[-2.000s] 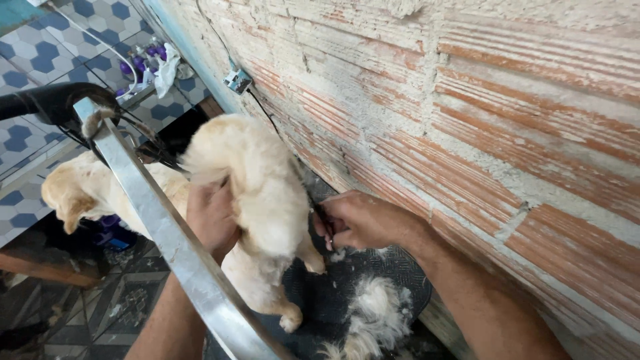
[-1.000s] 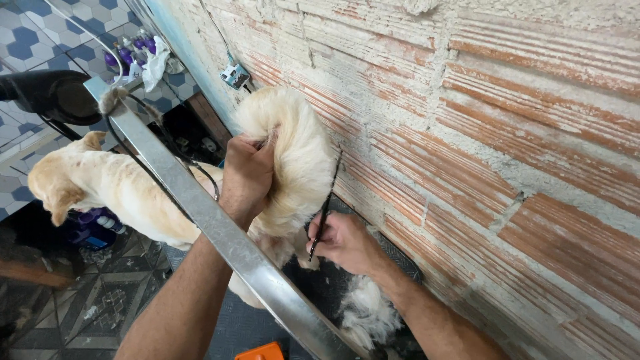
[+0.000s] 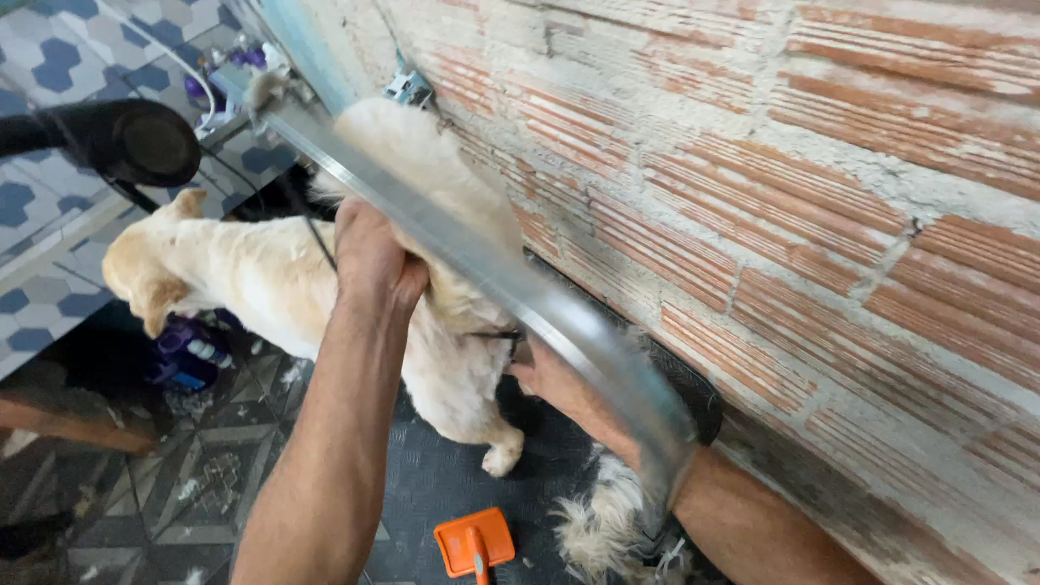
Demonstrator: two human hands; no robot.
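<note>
A cream-coloured dog (image 3: 260,276) stands on a black rubber-topped table (image 3: 439,496), its head towards the left. My left hand (image 3: 378,252) grips the base of its raised, fluffy tail (image 3: 431,162). Beside the dog's rump, my right hand (image 3: 540,370) holds dark scissors (image 3: 500,334); only part of them shows, and the metal arm in front hides some of the hand. Whether the blades are apart cannot be told. Below my right wrist lies a heap of cut fur (image 3: 605,520), and an orange slicker brush (image 3: 475,544) rests on the tabletop.
A curved metal arm (image 3: 455,236) crosses the view in front of both hands. A rough brick wall (image 3: 812,268) stands close on the right. At the left are a black dryer nozzle (image 3: 154,142) and a tiled counter (image 3: 49,244). Purple bottles (image 3: 187,353) sit low behind the dog's head.
The scissors, upright along the fluffy fur a second ago, now lie nearly level by the rump. The tail fur has swung to the upper left. The view has shifted, showing the orange brush more fully.
</note>
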